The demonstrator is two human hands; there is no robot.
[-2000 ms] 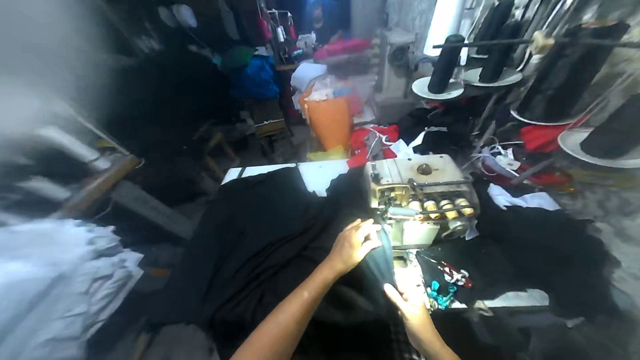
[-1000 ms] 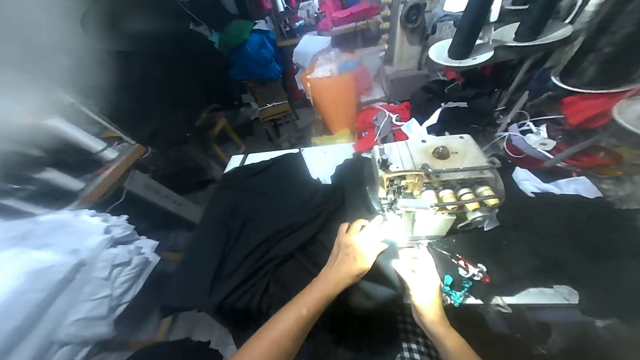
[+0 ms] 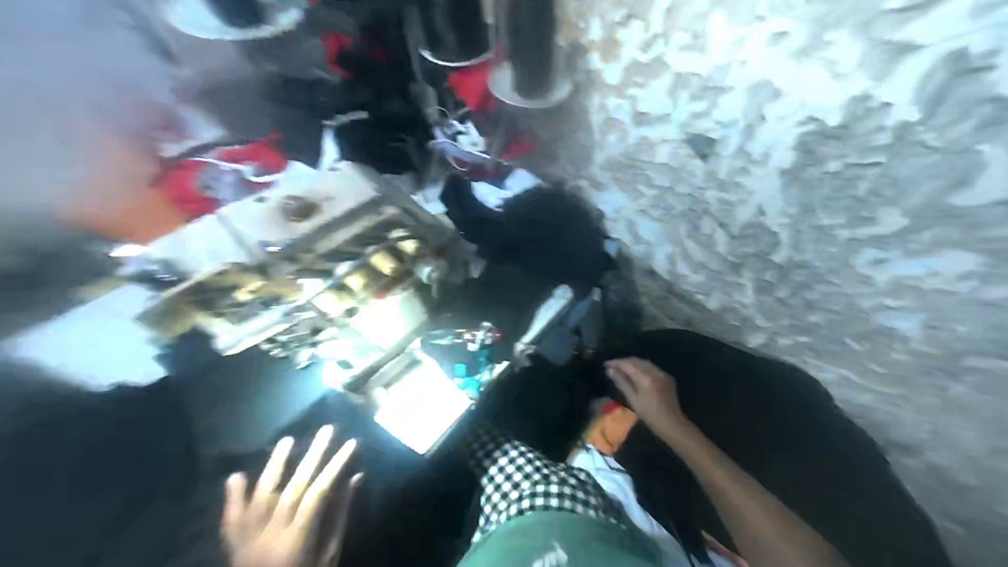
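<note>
An overlock sewing machine [image 3: 346, 260] with its lamp lit stands left of centre. My left hand [image 3: 287, 504] lies at the lower left with fingers spread, over black fabric [image 3: 102, 465] in front of the machine. My right hand [image 3: 646, 390] is at the right, at the edge of a large pile of black fabric [image 3: 732, 394]; its fingers are partly bent and blurred, and whether they grip the fabric I cannot tell. Small red and teal items [image 3: 468, 378] lie beside the machine's bright plate.
Dark thread cones [image 3: 531, 47] on white discs stand at the top. A rough, peeling wall [image 3: 787, 197] fills the right side. Red cloth [image 3: 224, 173] lies behind the machine. Checkered cloth [image 3: 535, 480] and green cloth [image 3: 559, 543] are at the bottom centre.
The view has swung far to the right. Both hands were together at the machine's needle area; now they are apart, the left one spread and the right one over by the black pile.
</note>
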